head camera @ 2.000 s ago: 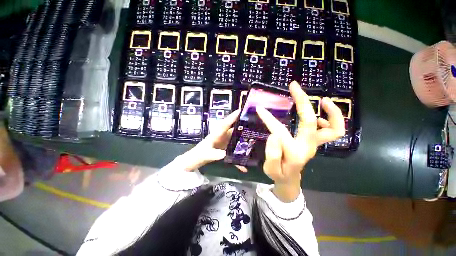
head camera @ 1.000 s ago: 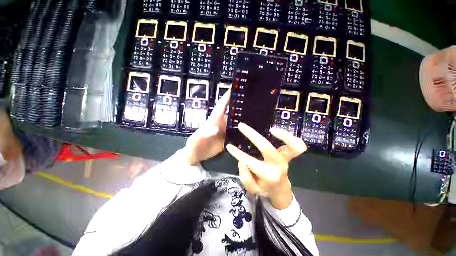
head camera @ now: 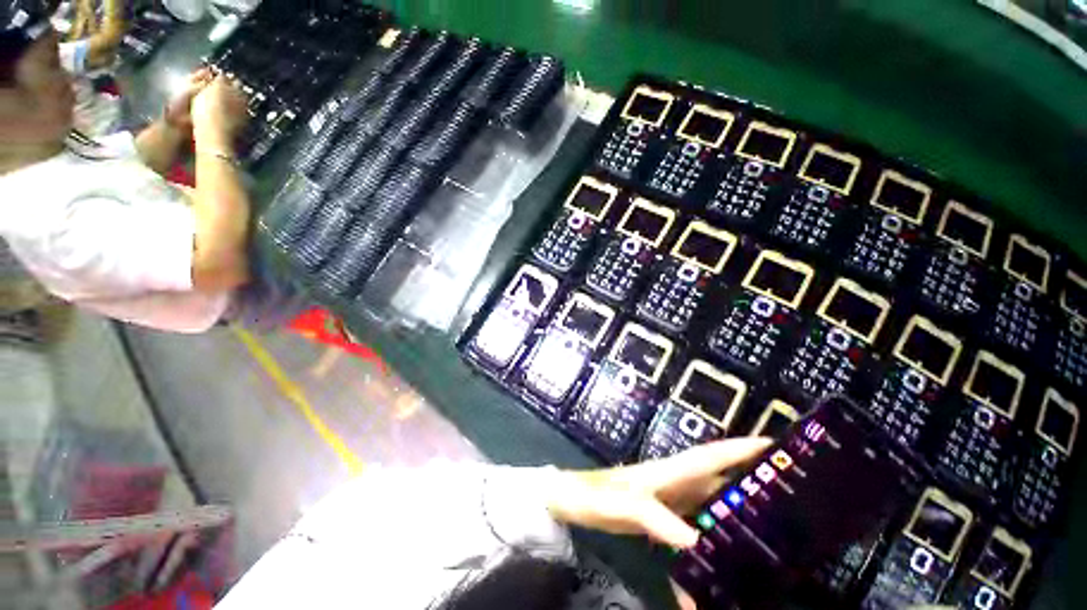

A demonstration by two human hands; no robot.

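A large dark smartphone (head camera: 811, 512) with a column of coloured icons on its lit screen is at the lower right. My left hand (head camera: 650, 489) holds it by its left edge, over the near row of the phone tray. The black phone tray (head camera: 486, 367) holds rows of keypad phones (head camera: 763, 304) with gold-edged screens and pale number keys. The smartphone hides part of the near row. My right hand is not clearly seen; only a small skin-coloured patch shows at the bottom edge below the smartphone.
Ridged black stacked trays (head camera: 393, 143) stand left of the phone tray, with shiny clear plastic (head camera: 459, 226) beside them. Another worker (head camera: 119, 226) sits at the left with hands over a dark tray (head camera: 298, 60). A red object (head camera: 334, 331) and yellow floor line lie below the bench.
The view has swung left, bringing the other worker into sight; the fan has left it. The smartphone now sits at the lower right. My right hand has dropped almost out of view.
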